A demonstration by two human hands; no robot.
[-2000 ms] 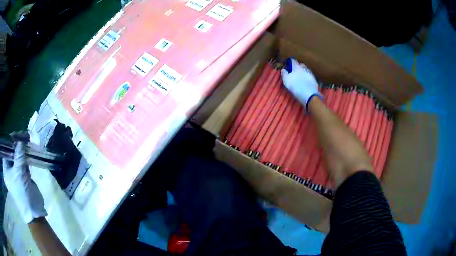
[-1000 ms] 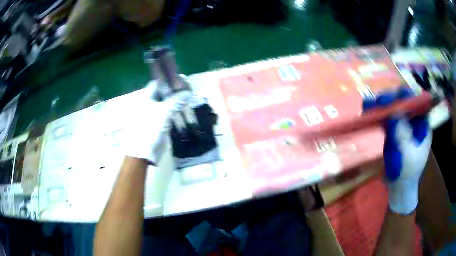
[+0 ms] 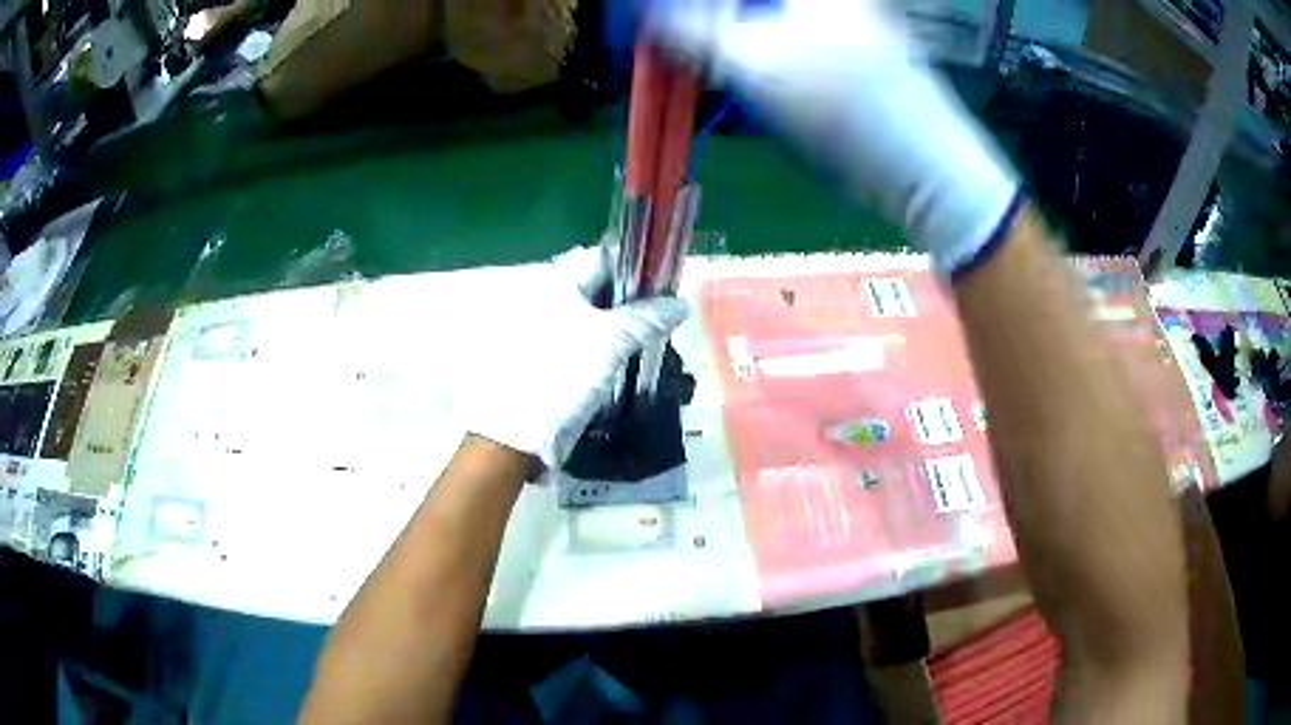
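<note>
My left hand [image 3: 588, 371], in a white glove, is closed around a bundle of silver metal strips [image 3: 651, 234] held upright over the bench. My right hand [image 3: 821, 99], in a white and blue glove, is blurred at the top edge, with its fingers partly cut off. It is closed on the upper end of red sticks [image 3: 660, 128], whose lower ends stand among the metal strips. A black cloth [image 3: 651, 446] lies under my left hand, with a pale grey pad edge [image 3: 623, 492] showing below it.
The bench has printed sheets, white at left [image 3: 312, 425] and pink-red at right [image 3: 835, 467]. A green surface [image 3: 425, 184] lies beyond it. The open carton with red rows [image 3: 998, 669] is low at the right. Small black items [image 3: 1225, 361] lie at the far right.
My right hand has moved from the carton, across the right of the bench, to above my left hand with the red sticks. The view has swung from the carton to the bench.
</note>
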